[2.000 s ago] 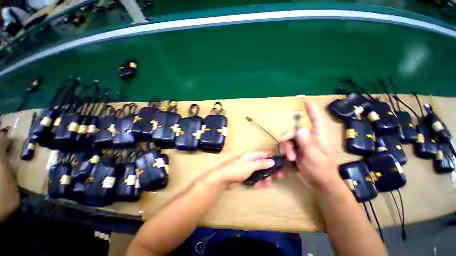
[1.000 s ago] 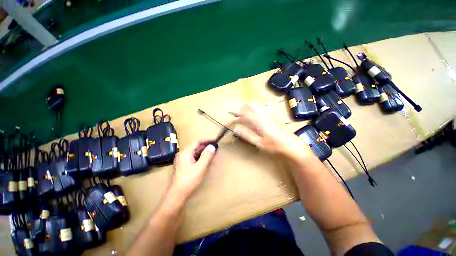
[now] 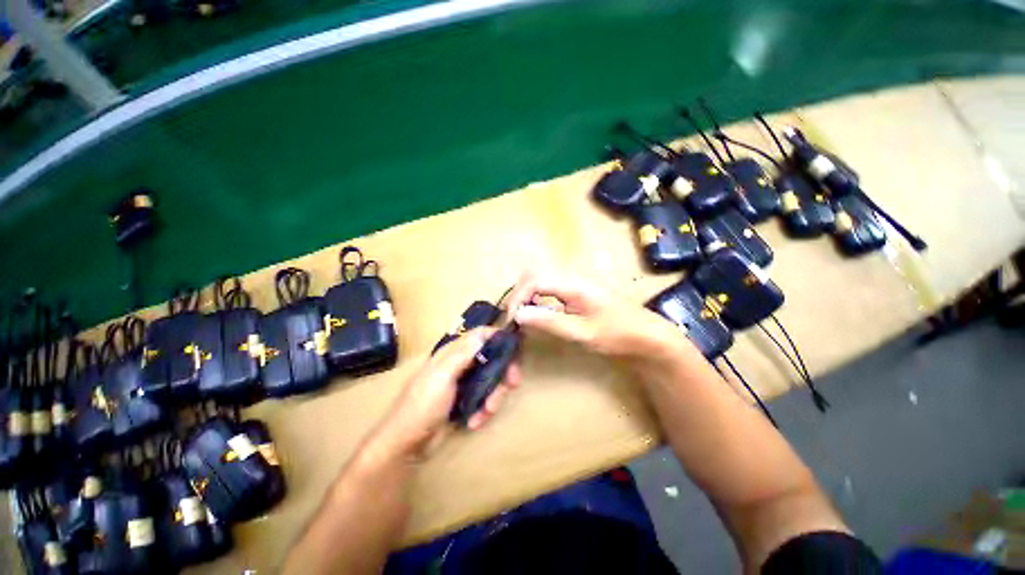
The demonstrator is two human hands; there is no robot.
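Note:
My left hand (image 3: 433, 388) is closed around a black power bank (image 3: 486, 373), held tilted above the middle of the bench. My right hand (image 3: 579, 320) is at its upper end, with thumb and fingertips pinched on the short black cable (image 3: 516, 323); the fingers hide most of the cable. A second black power bank (image 3: 480, 316) shows just behind my left hand, partly hidden by it.
Rows of power banks with looped cables (image 3: 362, 323) stand on the cardboard-covered bench (image 3: 573, 421) at left. A group with loose straight leads (image 3: 740, 289) lies at right. The green conveyor belt (image 3: 450, 135) runs behind, with one unit (image 3: 134, 218) on it.
The view has swung left since the oldest frame. The held unit has turned to show its broad side. The lead that stuck out to the upper left no longer shows. A second unit now shows behind my left hand.

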